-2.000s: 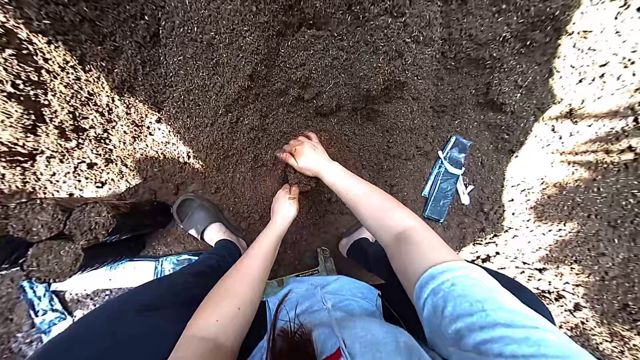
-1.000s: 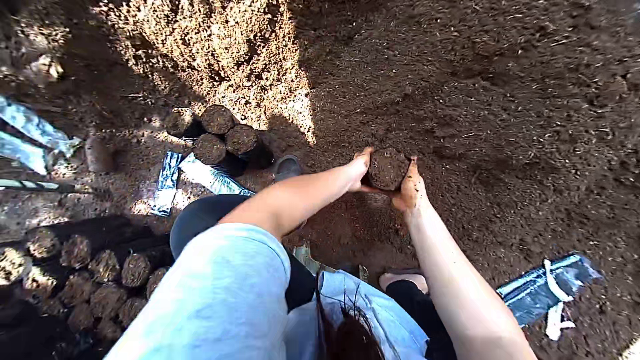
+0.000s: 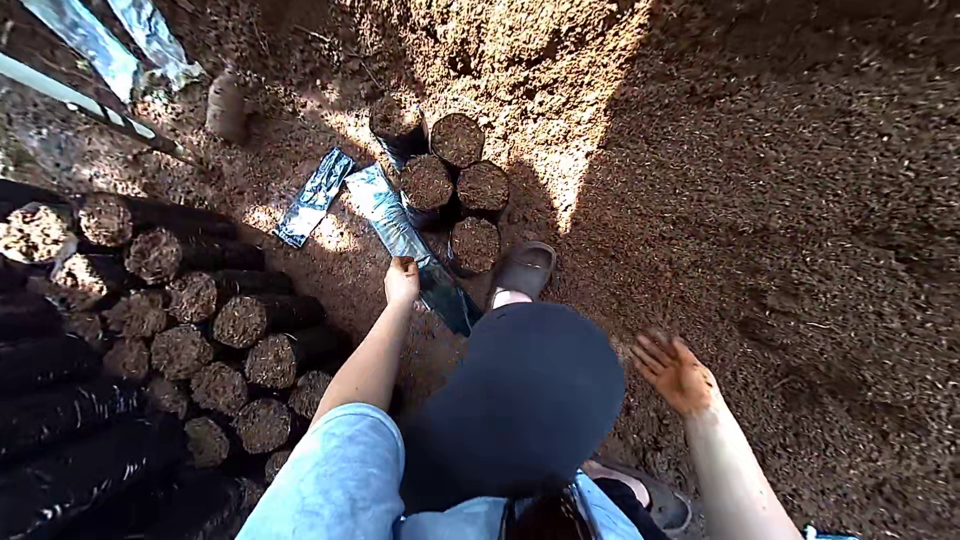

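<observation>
My left hand (image 3: 403, 281) has curled fingers at the edge of a flat strip of shiny black plastic bags (image 3: 390, 221); whether it grips the plastic is unclear. Just above my shoe, a soil-filled black bag (image 3: 475, 244) stands upright beside several others, among them a nearer one (image 3: 482, 187) and a farther one (image 3: 457, 140). My right hand (image 3: 679, 375), soiled and with fingers apart, holds nothing over the loose soil on the right. Left of the strip lies a smaller folded piece of plastic (image 3: 315, 196).
Many soil-filled black bags (image 3: 244, 321) lie stacked on their sides at the left. A pale pole (image 3: 75, 97) and plastic sheets (image 3: 90, 45) are at the upper left. Loose soil (image 3: 787, 210) spreads over the right. My shoe (image 3: 527, 266) is beside the standing bags.
My hands have parted; the soil-filled bag that was between them a second ago is no longer there. One more bag stands with the upright group. The view has swung left.
</observation>
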